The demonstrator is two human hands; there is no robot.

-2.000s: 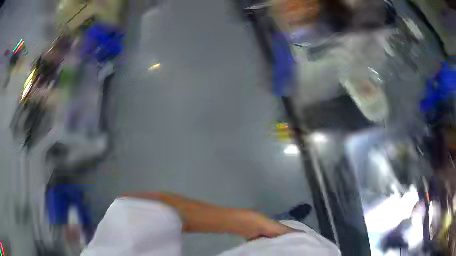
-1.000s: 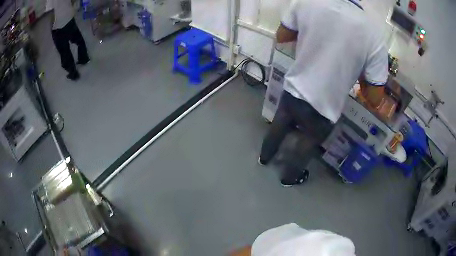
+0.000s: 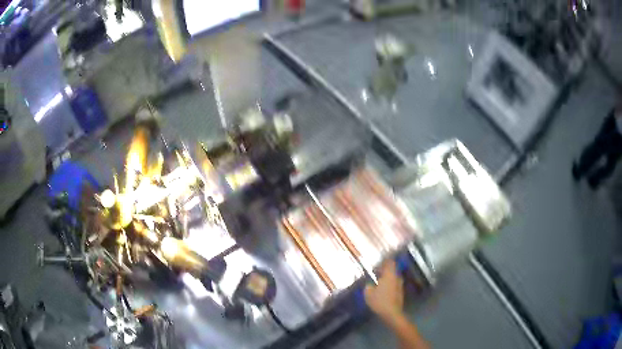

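A parts tray [image 3: 300,272] with parallel rows of orange-copper parts lies on the bench right of centre. A thin straight silver rod [image 3: 336,228] lies slantwise over it. My right hand [image 3: 387,293] reaches in from the lower right to the tray's near edge, its fingers closed around the near end of the rod; blur hides the exact finger contact. My left hand is out of the picture.
A brightly lit gold and silver machine mechanism [image 3: 146,198] stands left. A dark round unit with a pale square face [image 3: 258,286] and cable sits between it and the tray. Pale empty trays [image 3: 443,228] and a metal frame [image 3: 487,198] are right. A blue stool [image 3: 68,184] stands far left.
The view has swung from the aisle and a person in a white shirt to the machine bench. My right hand is now at the rod over the tray.
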